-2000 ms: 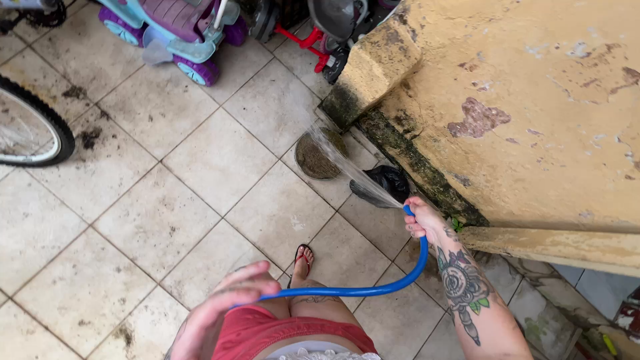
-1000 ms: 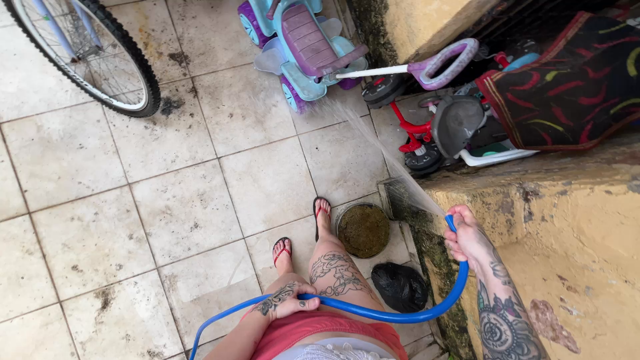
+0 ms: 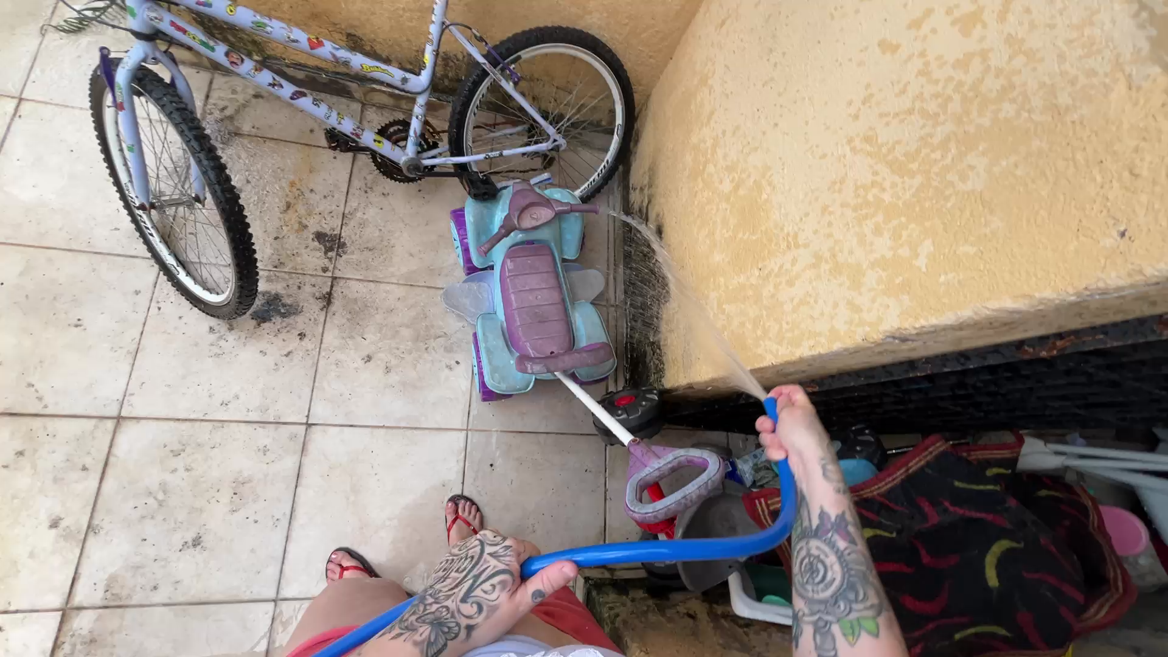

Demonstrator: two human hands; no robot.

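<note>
My right hand (image 3: 790, 425) is closed around the end of a blue garden hose (image 3: 671, 551), and a stream of water (image 3: 693, 315) sprays from it up and left, against the foot of the yellow wall beside a ride-on toy. My left hand (image 3: 484, 584) holds the same hose lower down, near my lap, with the thumb extended along it. The turquoise and purple ride-on toy (image 3: 537, 301) stands on the tiles ahead, its white push bar and purple handle (image 3: 673, 485) pointing toward me.
A lilac bicycle (image 3: 365, 137) stands behind the toy, close to the yellow wall (image 3: 876, 182). Dirty light floor tiles (image 3: 210, 502) lie at the left. Under a ledge at the right are a dark cloth with a chili pattern (image 3: 967, 538), a grey basin and other stored things. My feet wear red flip-flops.
The view has swung far toward the bicycle and toy. The water, earlier falling by a round mat and black bag, then near the toy, now reaches the wall's foot. Both hands remain on the hose.
</note>
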